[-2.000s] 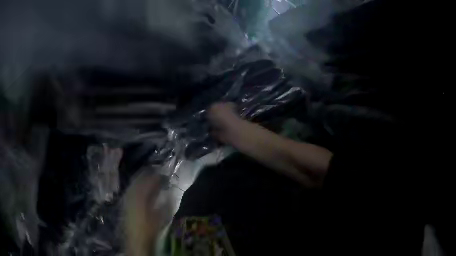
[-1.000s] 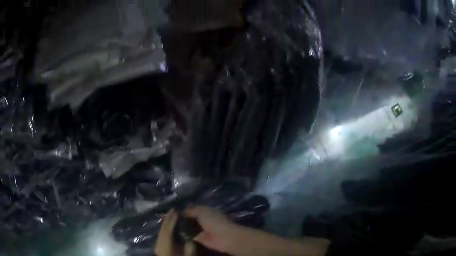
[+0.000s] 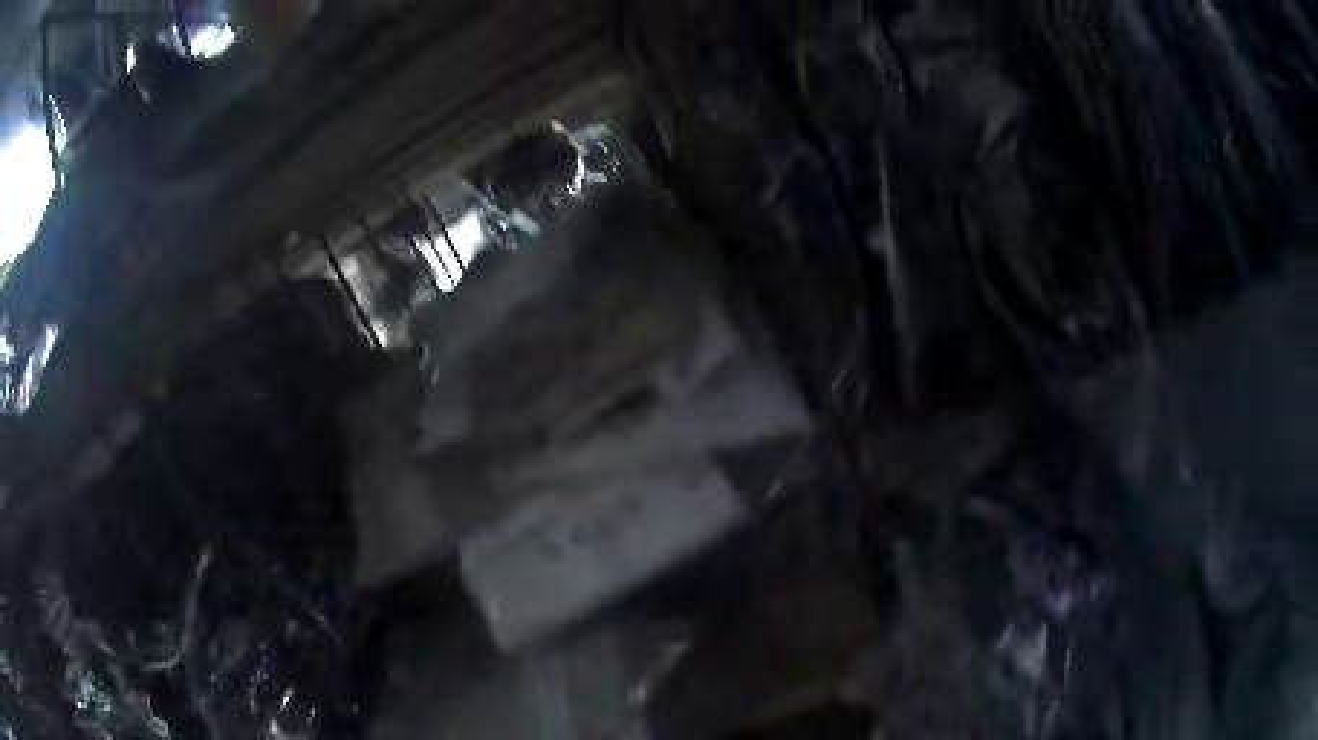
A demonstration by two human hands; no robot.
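Observation:
No hand of mine shows in the picture; it is dark and blurred. Nearest in front, light grey-white flat packs or papers lie overlapping near the middle, with faint dark marks on the lowest one. What they rest on is too dark to tell. Dark garments under clear film hang in long folds at the upper right. More dark, shiny bagged bulk lies at the lower left.
A long brownish beam or shelf edge runs slantwise across the upper left. Thin dark bars stand against bright gaps below it. Strong light shows at the far left edge. Crinkled film glints at the lower right.
The view has swung away from the dark bagged garment that my hands were on at the bottom. Both hands have left the picture, and the pale packs now fill the middle.

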